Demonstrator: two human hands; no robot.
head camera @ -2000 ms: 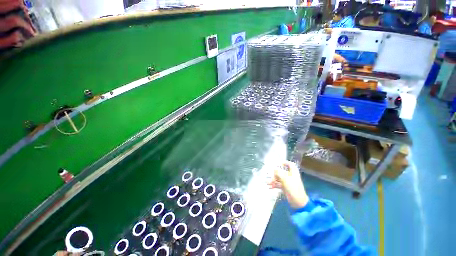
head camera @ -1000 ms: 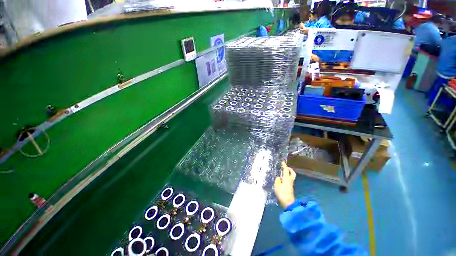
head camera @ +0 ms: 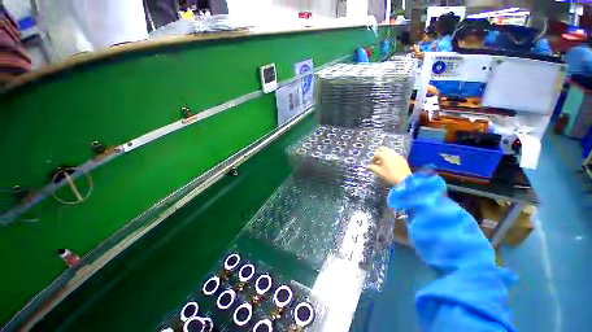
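Note:
My right hand (head camera: pixel 391 167) is at the right edge of the lower stack of clear trays (head camera: pixel 344 146), whose top layer shows rows of white rings. Its fingers are curled together; whether they pinch anything is too small to tell. My left hand is not in view. In front, a filled tray holds ring modules (head camera: pixel 226 299) with white faces, dark centres and brown-copper bits beside them. At its lower left two rings overlap (head camera: pixel 198 324), cut by the bottom edge. An empty clear tray (head camera: pixel 298 217) lies beyond it.
A white card (head camera: pixel 337 288) lies along the bench's near edge. A tall clear tray pile (head camera: pixel 363 97) stands behind. The green panel (head camera: pixel 162 149) with its rail runs along the left. A cart with a blue bin (head camera: pixel 454 155) stands at the right; people in blue are far back.
My right hand has moved forward and up, from beside the empty tray to the edge of the ring-filled stack. The view has shifted, and more of my blue sleeve shows.

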